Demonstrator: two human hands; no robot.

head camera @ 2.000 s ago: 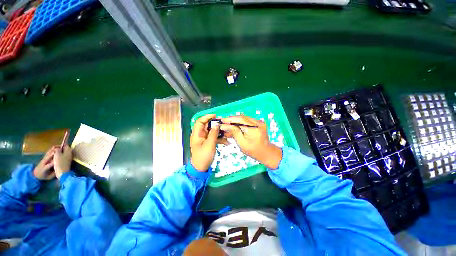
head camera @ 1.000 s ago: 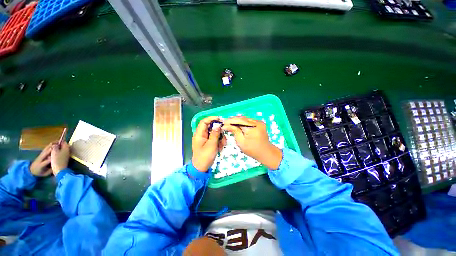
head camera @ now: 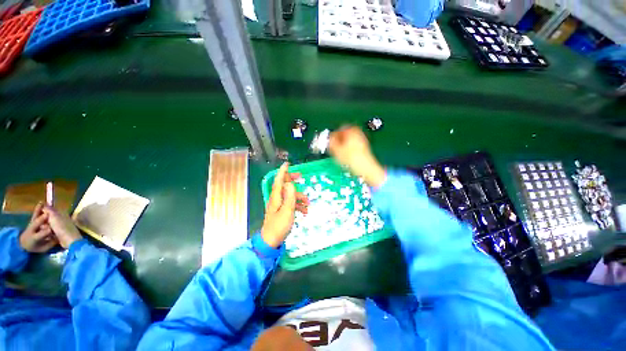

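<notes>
My left hand (head camera: 280,209) is over the left side of the green parts tray (head camera: 340,259), fingers apart, with nothing visible in it. The tray holds many small white pieces (head camera: 322,219). My right hand (head camera: 352,149) is blurred, just beyond the tray's far rim. A blurred whitish thing (head camera: 320,141) lies beside its fingertips; whether they grip it cannot be told. No tweezers can be made out. Small device assemblies lie on the green surface beyond, one (head camera: 298,128) left of my right hand and one (head camera: 374,124) beyond it.
A striped adhesive sheet (head camera: 228,195) lies left of the tray; a metal upright (head camera: 241,75) stands behind. A black blister tray (head camera: 484,199) and a clear pocket tray (head camera: 552,209) are on the right. A neighbour's hands (head camera: 49,227) are at left; a white compartment tray (head camera: 381,31) is at the far side.
My hands have parted: the right has moved away beyond the tray, and the left has opened, without the dark housing seen before. The view has shifted, showing more of the far side.
</notes>
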